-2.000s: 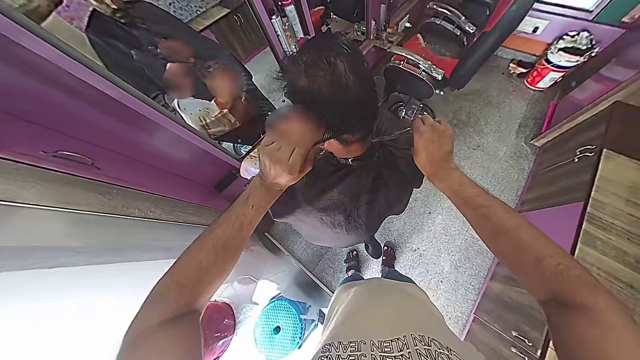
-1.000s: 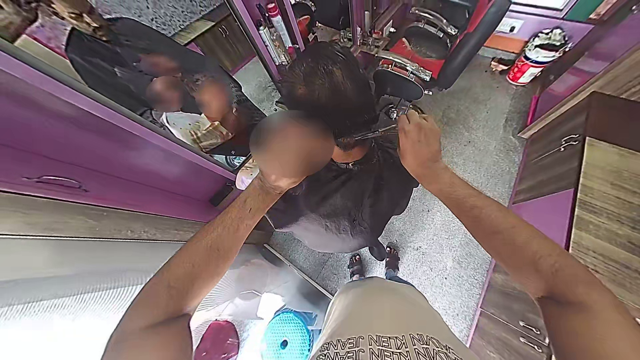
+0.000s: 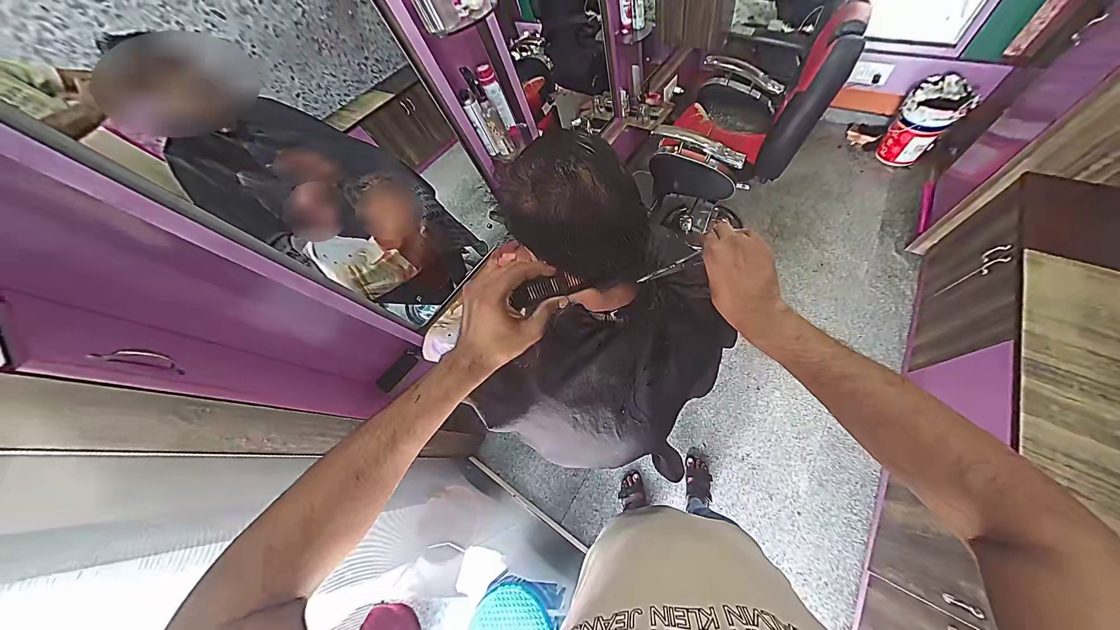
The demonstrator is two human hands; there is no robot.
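A seated person with short dark hair has a black barber cape round the neck and over the body. My left hand holds a black comb between thumb and fingers, its teeth at the hair by the side of the head near the ear. In my right hand is a pair of hair scissors, the blades pointing left at the hair of the nape. The tips lie close to the neck, a short way right of the comb. Whether the blades are apart is hard to tell.
A wall mirror with purple trim runs along the left. Bottles stand on a shelf beyond the head. A red and black barber chair is behind. Wooden cabinets line the right, and a bucket stands near the back wall.
The comb now shows in my left hand at the side of the head; it was not visible in the earlier frames. My right hand stays beside the neck with the scissors. The view has shifted slightly.
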